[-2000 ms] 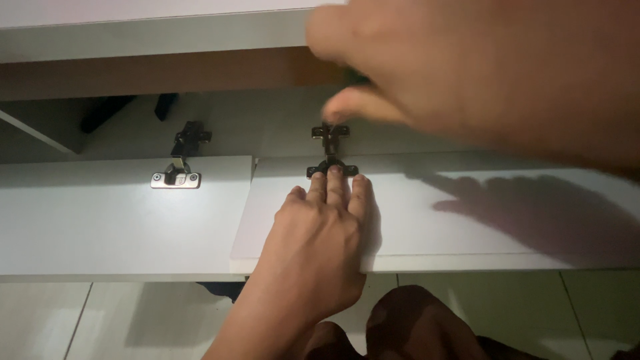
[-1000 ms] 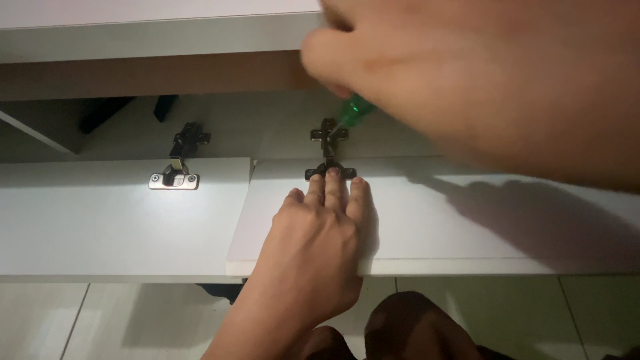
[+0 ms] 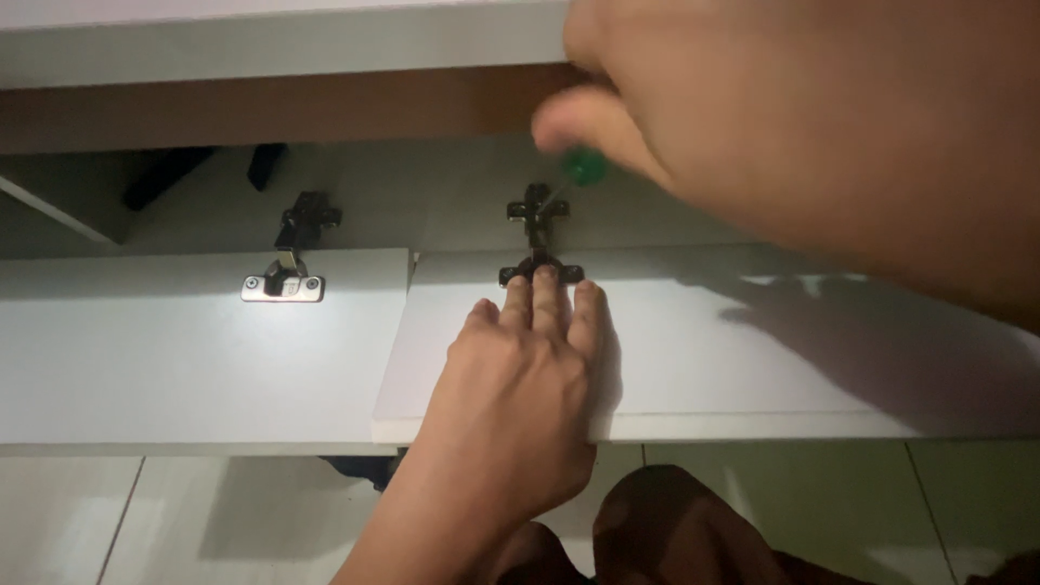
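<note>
My right hand (image 3: pixel 731 122), large and blurred at the upper right, grips a screwdriver with a green handle (image 3: pixel 585 166). Its thin shaft slants down to the mounting plate of a metal cabinet hinge (image 3: pixel 537 213). My left hand (image 3: pixel 528 374) lies flat with its fingertips on the cup end of that same hinge, pressing against a white cabinet door panel (image 3: pixel 731 366). To the left, a second metal hinge (image 3: pixel 283 288) joins another white door panel (image 3: pixel 162 357) to the cabinet floor. The screwdriver's tip is too small to make out clearly.
The white cabinet top edge (image 3: pixel 276 41) overhangs the hinges. A divider panel (image 3: pixel 61 203) and dark objects (image 3: pixel 166 175) are inside at the left. Below the doors are floor tiles (image 3: pixel 171 520) and my knee (image 3: pixel 674 520).
My right hand has shifted and turned around the screwdriver, whose green handle shows more plainly than two seconds ago. My left hand has stayed on the hinge.
</note>
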